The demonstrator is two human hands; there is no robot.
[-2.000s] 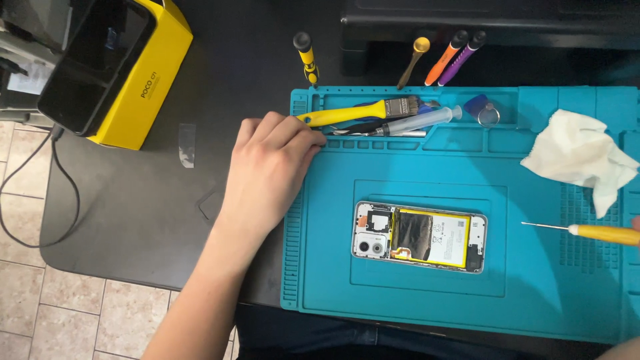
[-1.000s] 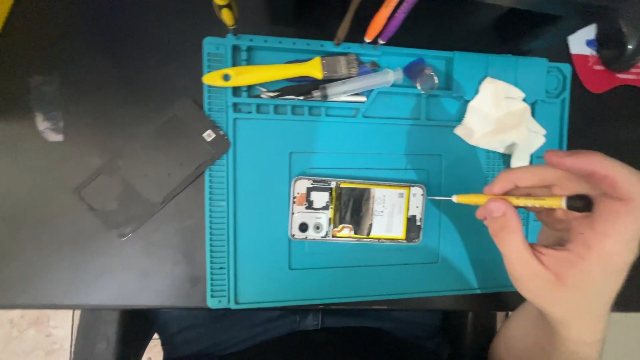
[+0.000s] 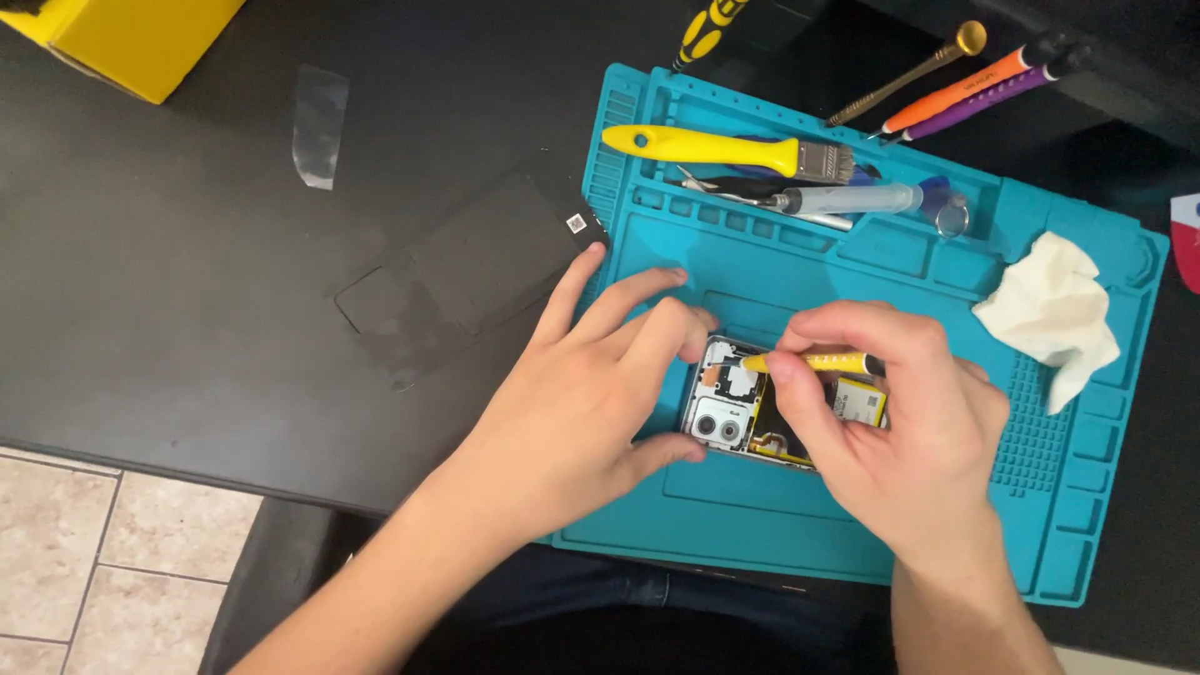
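An opened smartphone [image 3: 741, 417] lies on a teal silicone repair mat [image 3: 731, 525], its camera module, white shielding and battery exposed. My left hand [image 3: 591, 394] steadies the phone's camera end, thumb and fingers at its edges. Between the thumb and fingers of my right hand [image 3: 891, 431] is a thin yellow screwdriver [image 3: 825, 364], its tip over the upper part of the phone near the camera module. That hand hides part of the battery. Whether the tip sits in a screw, I cannot tell.
A yellow-handled brush [image 3: 712, 147] and a syringe [image 3: 844, 199] lie in the mat's upper tray, with more screwdrivers [image 3: 956, 92] behind. A crumpled white cloth [image 3: 1050, 309] is on the right. The dark phone back cover [image 3: 469, 262], clear film [image 3: 319, 127] and yellow box [image 3: 141, 42] are on the left.
My left hand, out of view one second ago, is now at the phone. My right hand has brought the screwdriver from beside the phone to over its camera end. The view has turned.
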